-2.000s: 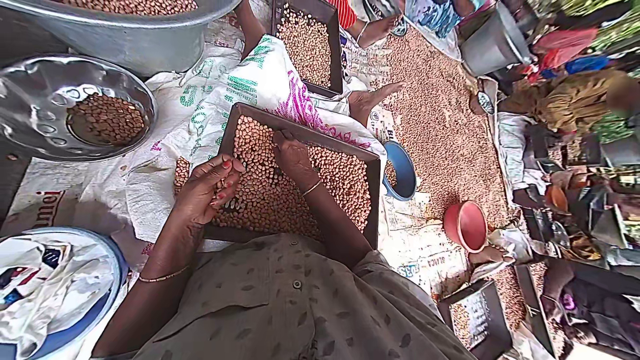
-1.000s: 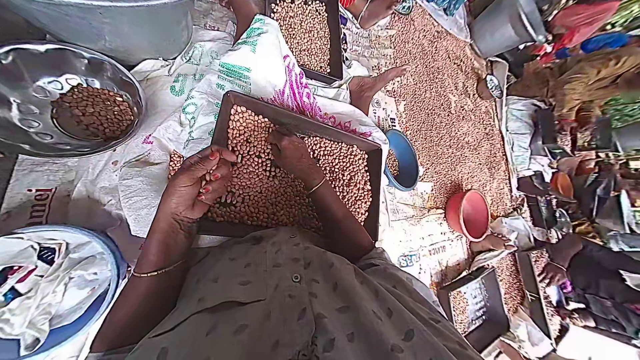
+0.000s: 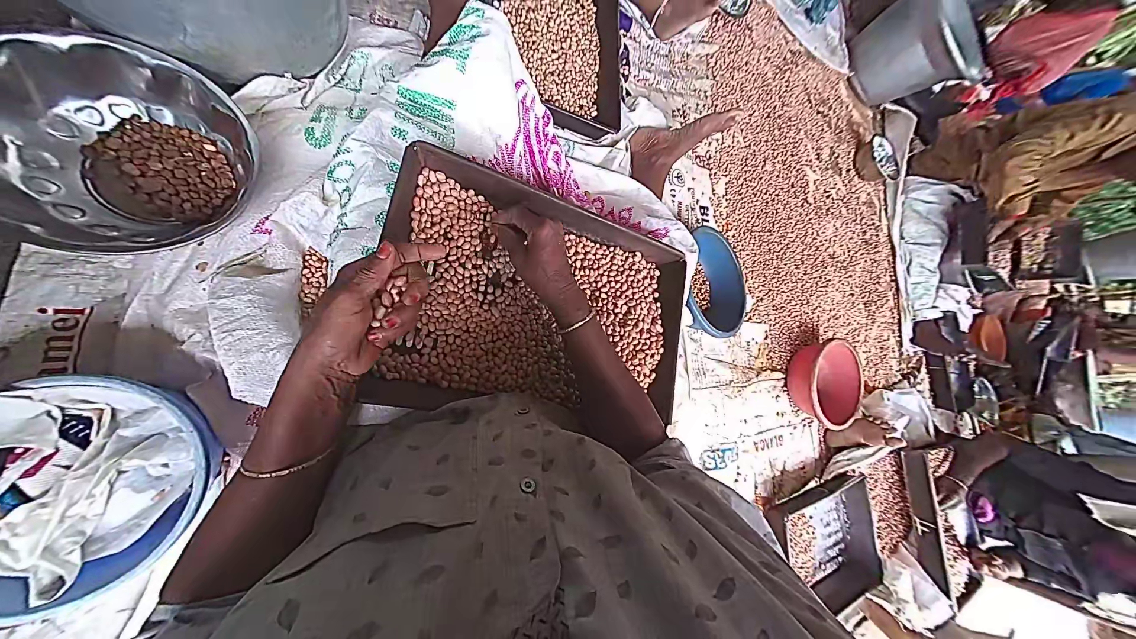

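A dark rectangular tray (image 3: 541,197) full of shelled nuts, which look like peanuts (image 3: 497,342), rests in front of my body. Over its left side my left hand (image 3: 377,306) is turned palm up, with several nuts held in its curled fingers and the index finger stretched out. My right hand (image 3: 537,253) reaches down to the nuts near the middle of the tray, fingertips bent together; whether a nut is between them is too small to tell. A thin bracelet circles each wrist.
A metal bowl (image 3: 226,209) with darker nuts stands left, below a large grey basin (image 3: 266,35). A blue-rimmed tub (image 3: 200,426) holds cloth and plastic. Another nut tray (image 3: 608,62), a blue bowl (image 3: 719,284), a red bowl (image 3: 808,382) and spread nuts (image 3: 799,177) lie beyond. Other people sit nearby.
My left hand has turned from a closer, more folded pose so that its palm shows nuts and its index finger is extended. My right hand stays over the tray's middle.
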